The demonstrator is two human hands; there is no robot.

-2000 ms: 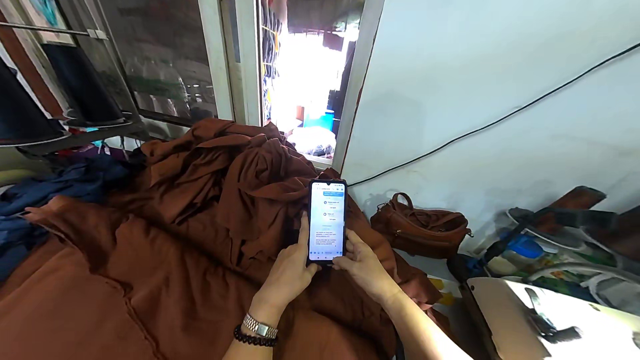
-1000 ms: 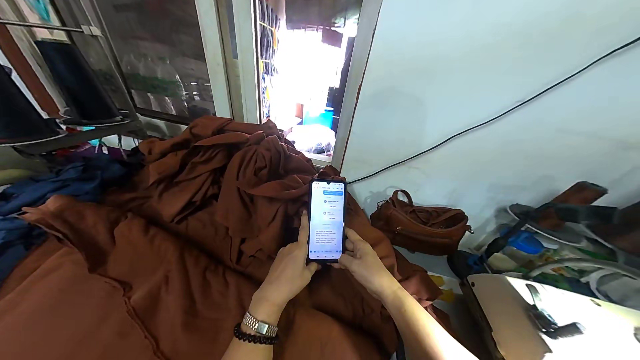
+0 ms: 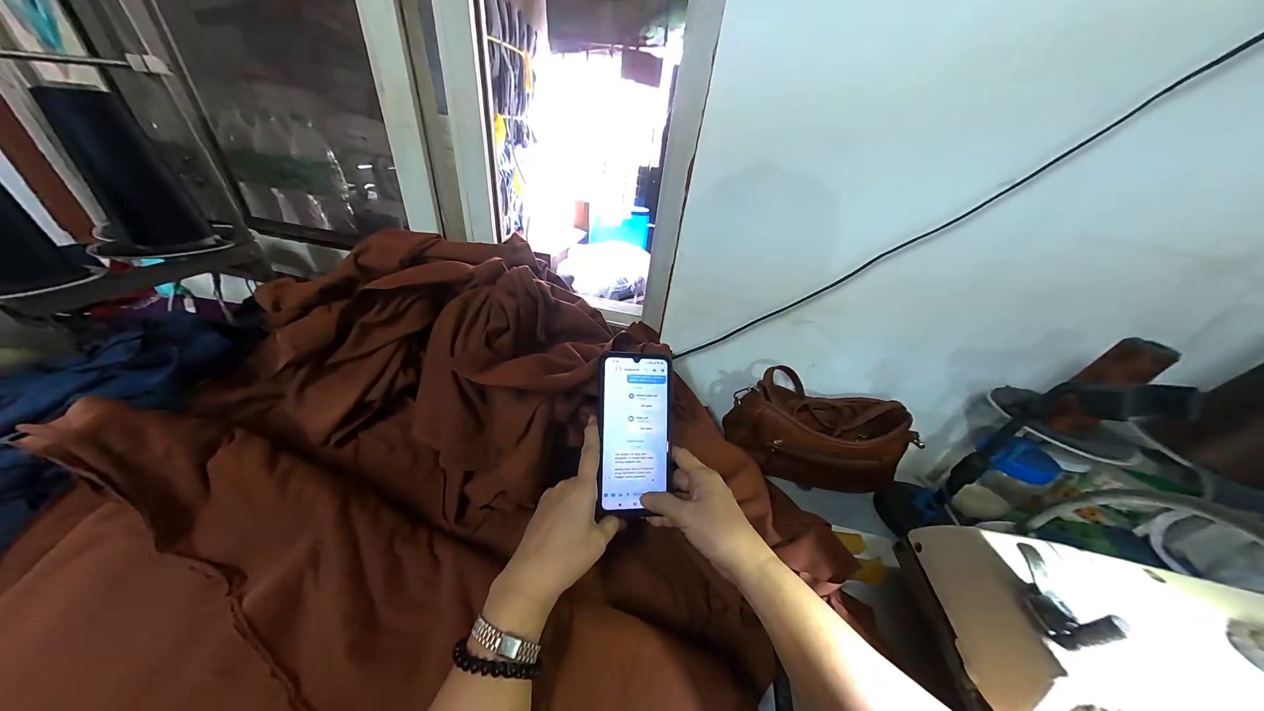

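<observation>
A smartphone (image 3: pixel 634 430) with a lit screen bearing writing is held upright between both hands, above a heap of brown fabric (image 3: pixel 346 553). My left hand (image 3: pixel 571 523) grips the phone's left side and lower edge; a metal watch (image 3: pixel 505 642) and a black bead bracelet (image 3: pixel 496 667) are on that wrist. My right hand (image 3: pixel 706 509) holds the lower right side, its thumb over the bottom of the screen. The fingers behind the phone are hidden.
A brown leather handbag (image 3: pixel 825 434) stands against the white wall, right of the fabric. Part of a sewing machine (image 3: pixel 1106 622) is at lower right. Dark thread cones (image 3: pixel 128 168) and navy cloth (image 3: pixel 128 365) lie left. A black cable (image 3: pixel 918 237) crosses the wall beside a window opening.
My right thumb has moved onto the bottom of the phone's screen. The phone and my left hand stay about where they were.
</observation>
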